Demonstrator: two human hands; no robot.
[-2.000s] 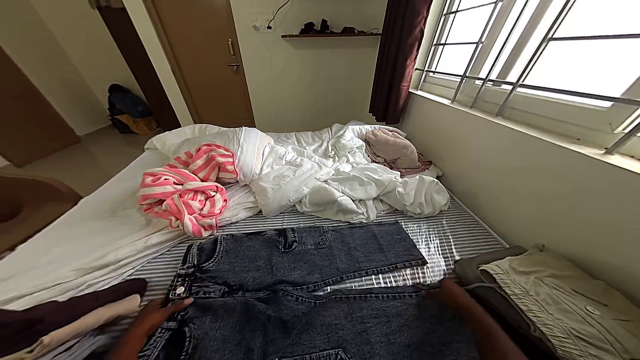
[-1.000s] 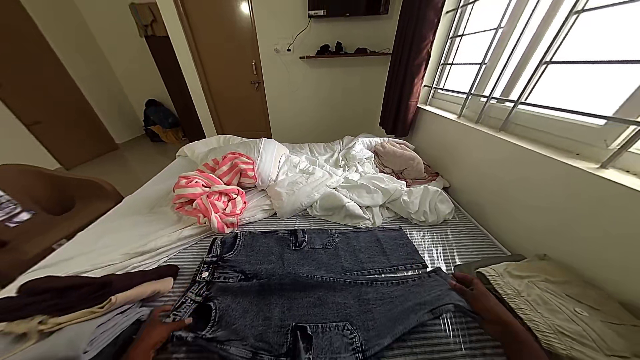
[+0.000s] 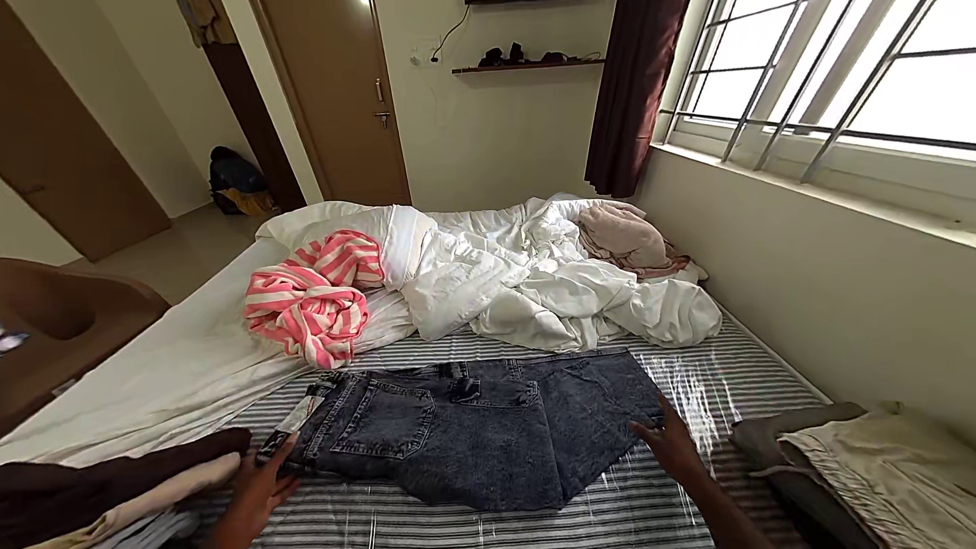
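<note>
A pair of dark blue denim jeans [image 3: 488,435] lies on the striped mattress, one leg over the other, a back pocket facing up. Its waistband is at the left and its leg ends are at the right. My left hand [image 3: 259,484] is at the waistband's near corner, thumb on the edge; whether it grips the cloth is unclear. Beside the leg ends at the right is my right hand [image 3: 671,442], thumb and fingers spread around the denim's edge, with no clear grip.
Dark and beige clothes [image 3: 152,488] lie at the left; grey and cream garments [image 3: 884,465] at the right. Beyond the jeans are a pink-striped cloth [image 3: 313,297], crumpled white bedding [image 3: 534,282] and a beige cloth [image 3: 621,236]. A barred window and wall border the right side.
The near leg of the jeans has been folded over the far one, so the jeans now cover a narrower strip. My right hand has moved away from me with the leg end.
</note>
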